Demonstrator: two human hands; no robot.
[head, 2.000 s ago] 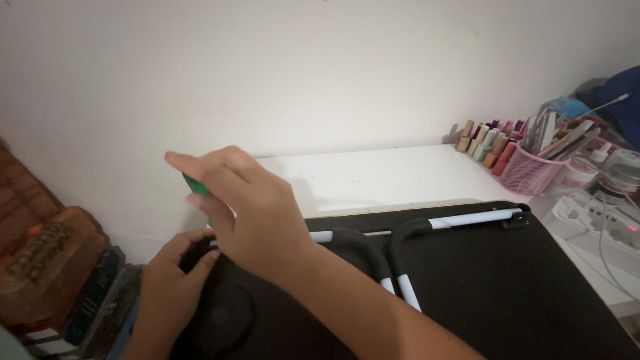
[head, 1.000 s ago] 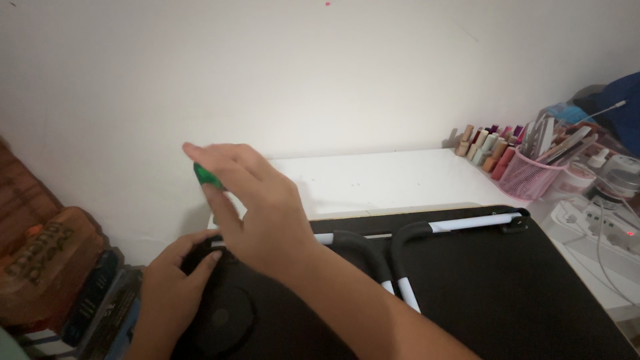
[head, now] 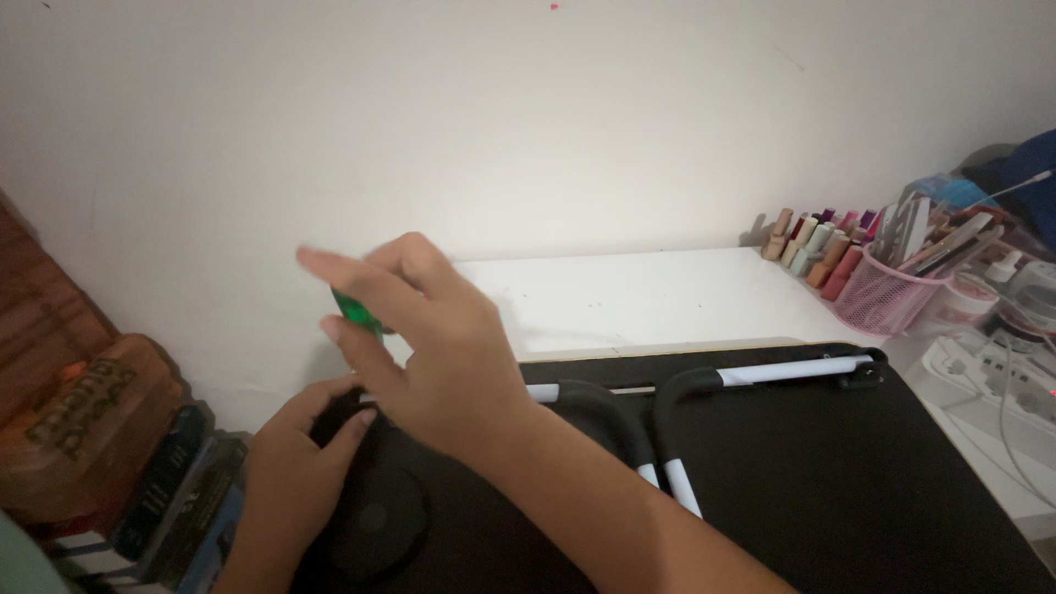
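My right hand [head: 445,355] is raised over the left back corner of a black folding lap table [head: 808,462], which lies underside up. Its fingers and thumb grip a green translucent object [head: 356,312], perhaps a screwdriver handle; the rest of it is hidden behind the hand. My left hand [head: 301,462] holds that same corner, at the end of a folded metal leg [head: 543,393] with white tube and black bends. Another folded leg [head: 788,370] lies along the right back of the black panel.
Behind the black panel is a white tabletop [head: 627,301] against a wall. Nail polish bottles [head: 817,247], a pink mesh cup [head: 887,289] of tools and a white power strip [head: 990,371] stand right. Books [head: 165,487] and an orange bag [head: 91,421] are at left.
The right hand has shifted and turned slightly at the same corner, still gripping the green object. The left hand has stayed in place.
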